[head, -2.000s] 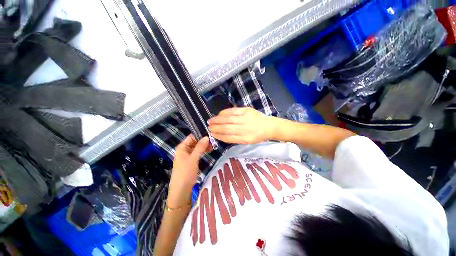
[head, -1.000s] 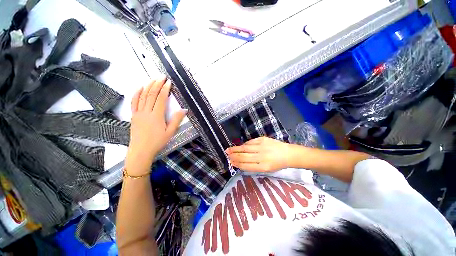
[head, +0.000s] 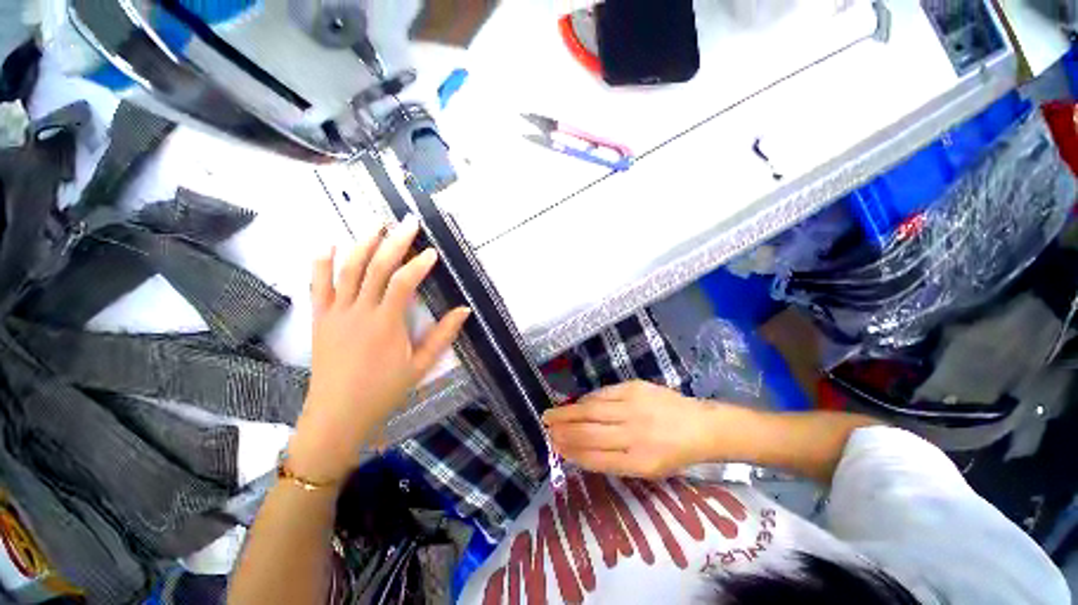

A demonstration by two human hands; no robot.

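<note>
A black zipper on a grey patterned strip (head: 491, 310) runs from the needle area of the white sewing machine (head: 254, 71) over the table edge to my lap. My left hand (head: 376, 337) lies spread at the strip's left side, fingertips on its edge just below the needle area. My right hand (head: 627, 430) holds the strip's near end at the lap, with its fingertips on the zipper's right edge. A small metal piece shows at the zipper's end. The blue-grey attachment (head: 430, 161) is right of the needle area. The needle itself is not clear.
Dark grey cut strips (head: 177, 349) fan out at the left. Thread snips (head: 579, 147), a black flat object (head: 648, 40) and a red-orange handle (head: 579, 45) lie on the white table (head: 697, 177). Clear plastic bags (head: 946, 236) and a blue crate (head: 881, 203) are at the right.
Since two seconds ago, my left hand has moved from the strip's near end up toward the needle area. My right hand stays by the near end. The view has shifted, showing more of the machine.
</note>
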